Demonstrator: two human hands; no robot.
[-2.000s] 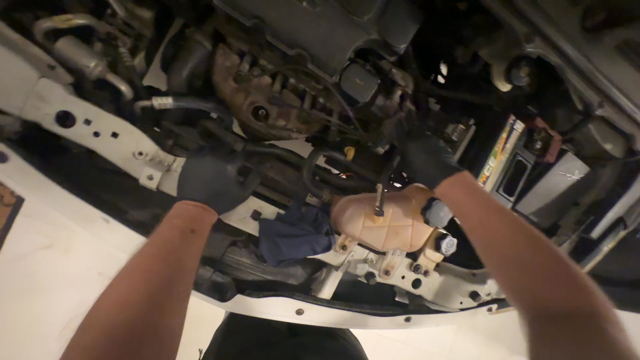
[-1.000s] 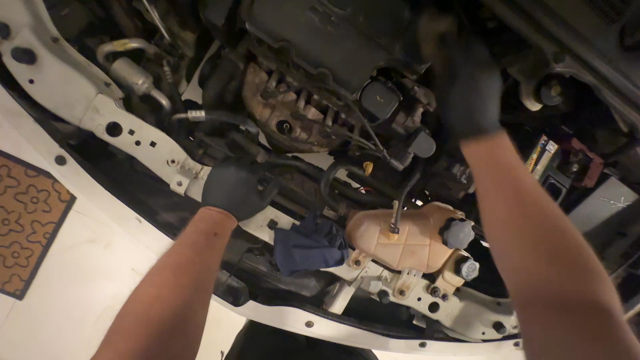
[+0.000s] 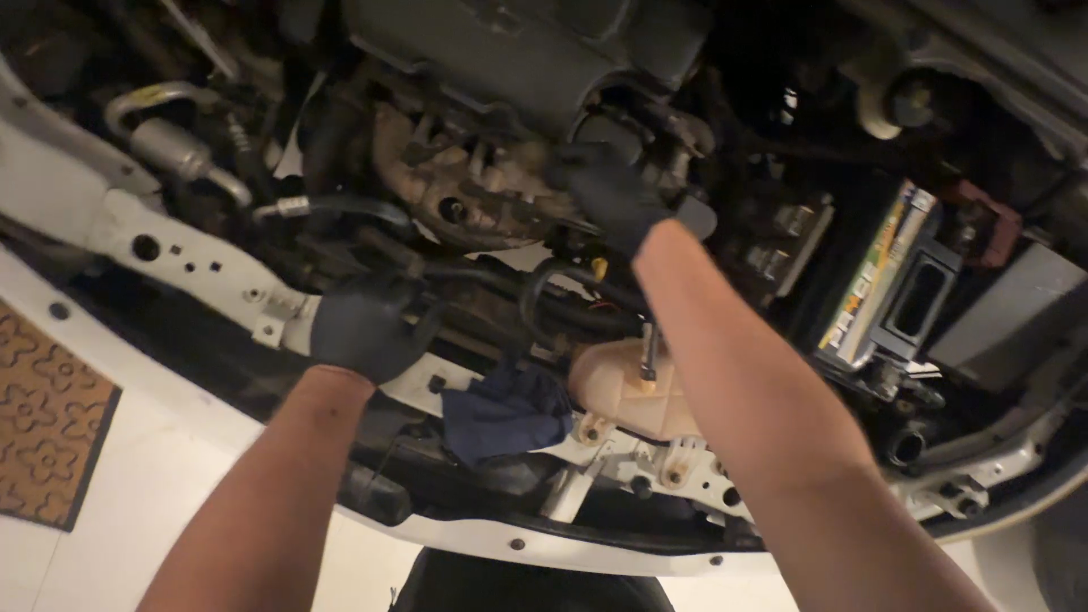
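My left hand (image 3: 370,327), in a black glove, rests at the white radiator support (image 3: 204,242), its fingers curled over the inner edge near dark hoses; whether it grips anything is hidden. My right hand (image 3: 608,191), also black-gloved, reaches over the engine beside the rusty exhaust manifold (image 3: 463,200), below the dark engine cover (image 3: 510,51). Its fingers are blurred, and what they touch cannot be told. A blue cloth (image 3: 508,412) lies on the support between the hands. Under my right forearm is the beige coolant reservoir (image 3: 612,387), with a metal tool (image 3: 648,353) standing on it.
A car battery (image 3: 880,272) with a coloured label sits at the right, near a red terminal cover (image 3: 986,225). A metal canister with a pipe (image 3: 170,149) is at the upper left. The white bumper edge (image 3: 595,548) runs along the front; a brown patterned mat (image 3: 51,416) lies on the floor.
My right hand was low by the reservoir, then up at the right of the engine cover; now it is down and left, by the manifold. My left hand has stayed at the support.
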